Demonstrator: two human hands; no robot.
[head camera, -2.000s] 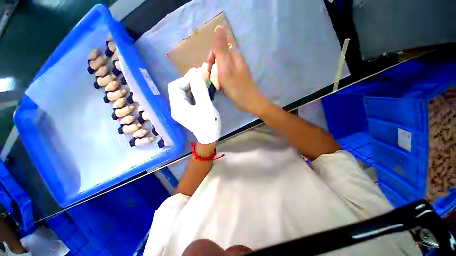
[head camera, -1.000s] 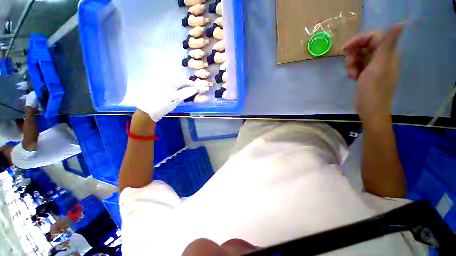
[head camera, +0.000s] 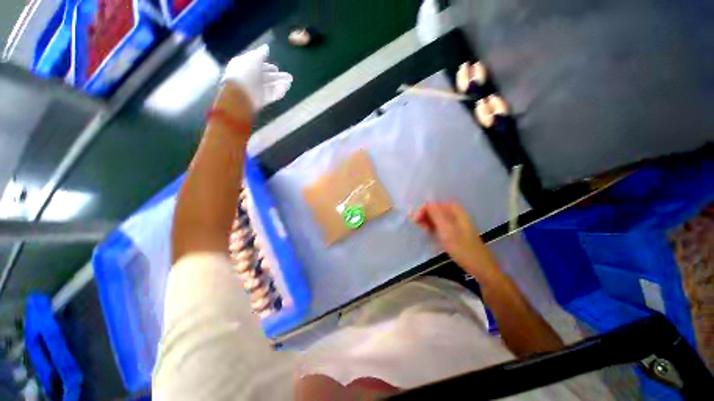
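My left hand (head camera: 258, 77), in a white glove, is stretched far out over the dark green belt with its fingers apart; nothing shows in it. A doll body part (head camera: 301, 36) with a dark end lies on the belt beyond its fingers. My bare right hand (head camera: 448, 225) is over the pale sheet, fingers loosely curled; I cannot tell if it holds something. Left of it, a green lid (head camera: 354, 217) sits on a brown cardboard pad (head camera: 332, 190) with thin whitish bits beside it. Flesh-coloured doll bodies (head camera: 249, 262) lie in rows in the blue tray (head camera: 286, 244), partly hidden by my left arm.
Two dark-ended doll parts (head camera: 492, 111) lie at the bench's right edge on a black strip. The conveyor belt (head camera: 337, 59) runs beyond the bench. Blue crates of red parts (head camera: 109, 35) stand across it. A blue crate (head camera: 603, 258) is at my right, with peach parts beside it.
My left hand has moved from the tray's doll bodies out over the belt. My right hand stays near the cardboard, slightly lower. The view has turned and shows more of the belt.
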